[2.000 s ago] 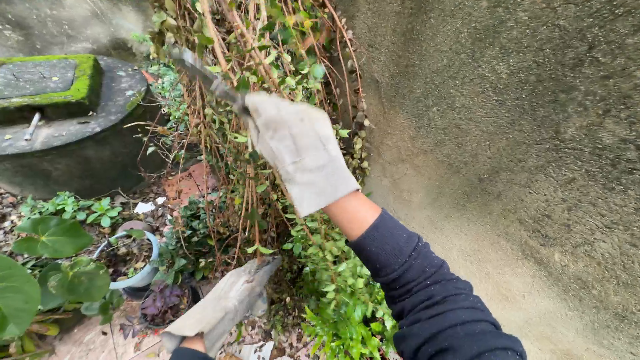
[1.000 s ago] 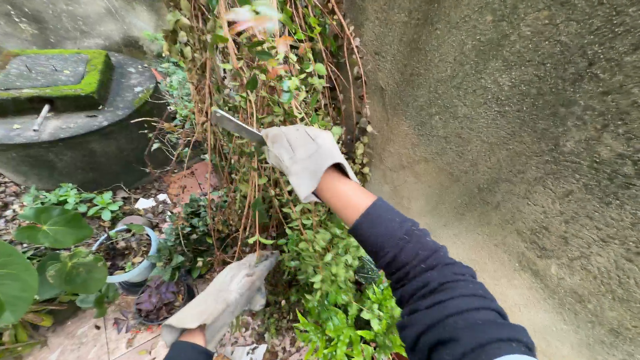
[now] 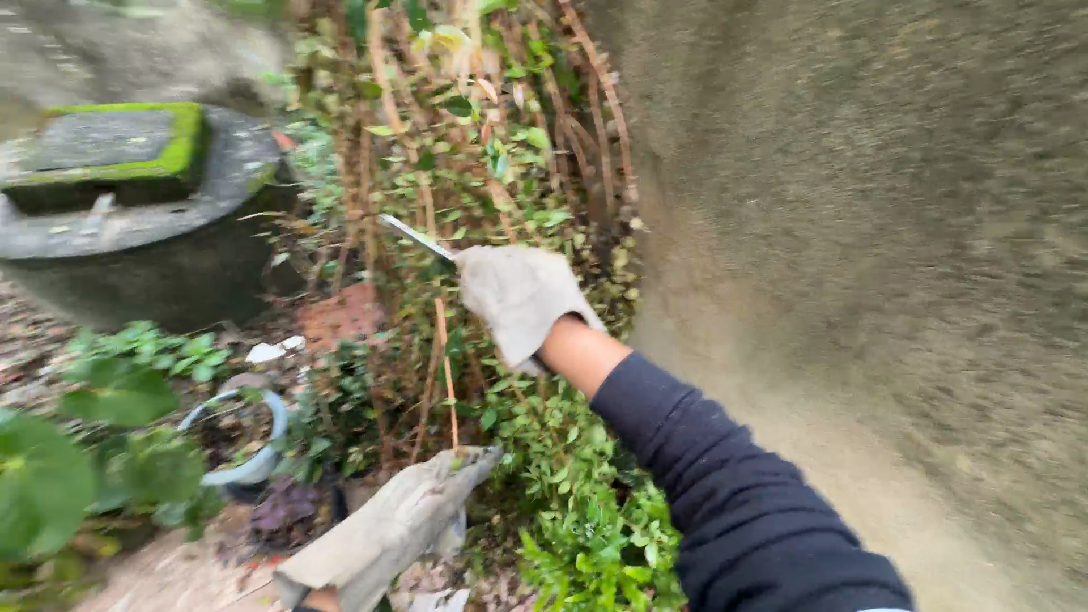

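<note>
My right hand (image 3: pixel 523 293), in a pale work glove, is closed on a tool whose narrow metal blade (image 3: pixel 416 236) points up and left. The blade lies in front of a tall tangle of leafy vines and brown stems (image 3: pixel 510 161). Lower down, my left hand (image 3: pixel 399 514), also gloved, is at the base of the growth, closed around a thin reddish-brown stem (image 3: pixel 448 374) that rises from its fingers. The tool's handle is hidden inside my right glove.
A rough concrete wall (image 3: pixel 875 255) rises on the right. At left stands a round concrete tank (image 3: pixel 144 285) with a mossy lid (image 3: pixel 183 149). Below it are a light blue pot (image 3: pixel 268 442), a reddish brick (image 3: pixel 340 316) and large-leaved plants (image 3: pixel 42 484).
My right hand, with the blade, has moved down from high in the vines. My left hand stays low at the base, and a stem now stands out above it.
</note>
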